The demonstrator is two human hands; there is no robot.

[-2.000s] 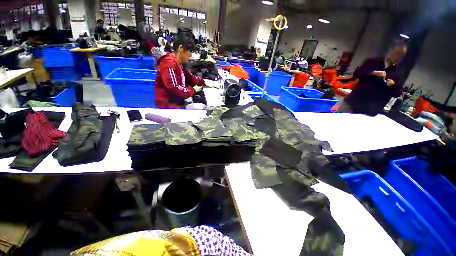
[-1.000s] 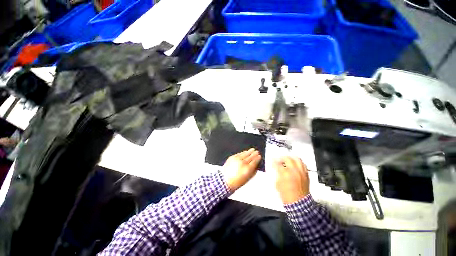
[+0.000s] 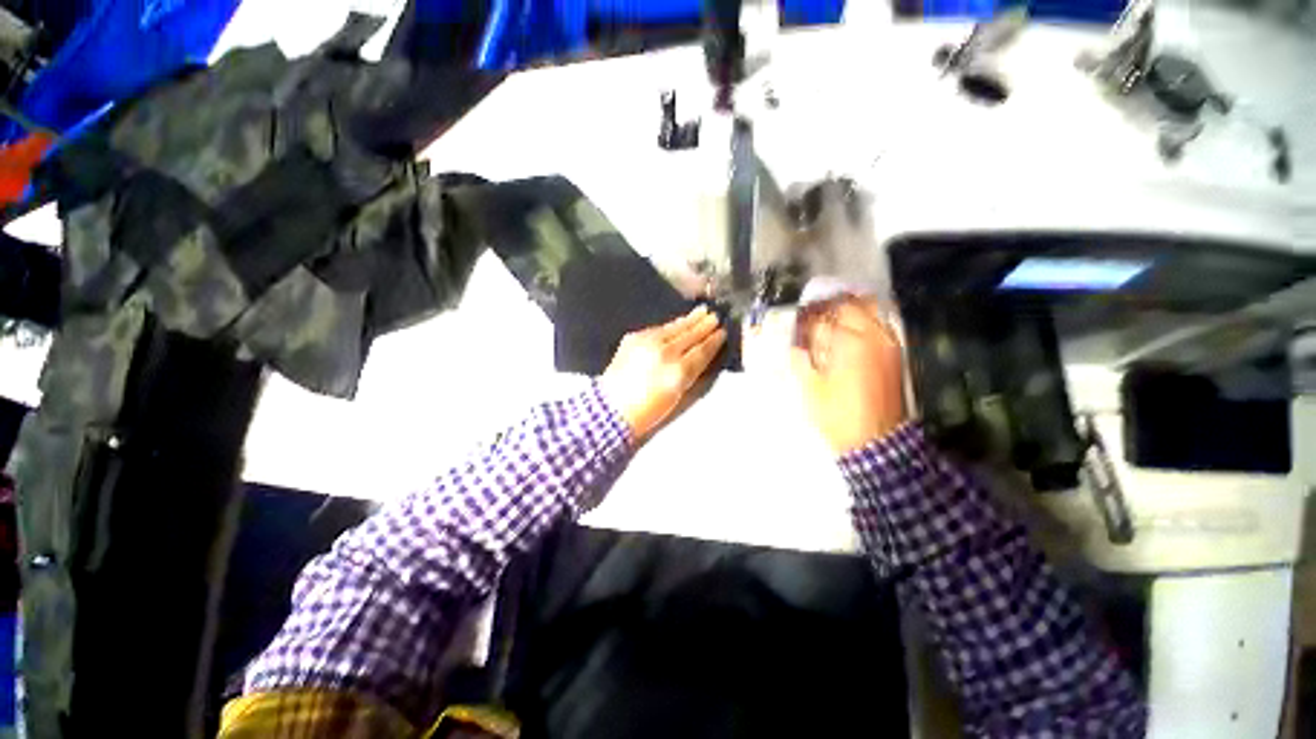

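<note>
My left hand (image 3: 665,370) lies flat, fingers together, on the right part of a black fabric piece (image 3: 606,311) on the white table, just left of the needle area (image 3: 748,286). The black piece joins a camouflage piece (image 3: 556,238) that trails left into a heaped camouflage chain (image 3: 310,303). My right hand (image 3: 852,368) is right of the needle area with its fingers curled in; blur hides whether it holds anything.
The white sewing machine head (image 3: 1039,181) with a lit display stands at right. Dark camouflage strips (image 3: 1003,375) lie under its arm, beside a slim metal tool (image 3: 1108,484). Black cloth (image 3: 707,635) hangs below the table edge. Blue bins (image 3: 534,29) stand behind.
The view has turned from the room down to the machine and moved closer. Both hands, out of the picture at first, are now by the needle. My left hand stays on the black piece.
</note>
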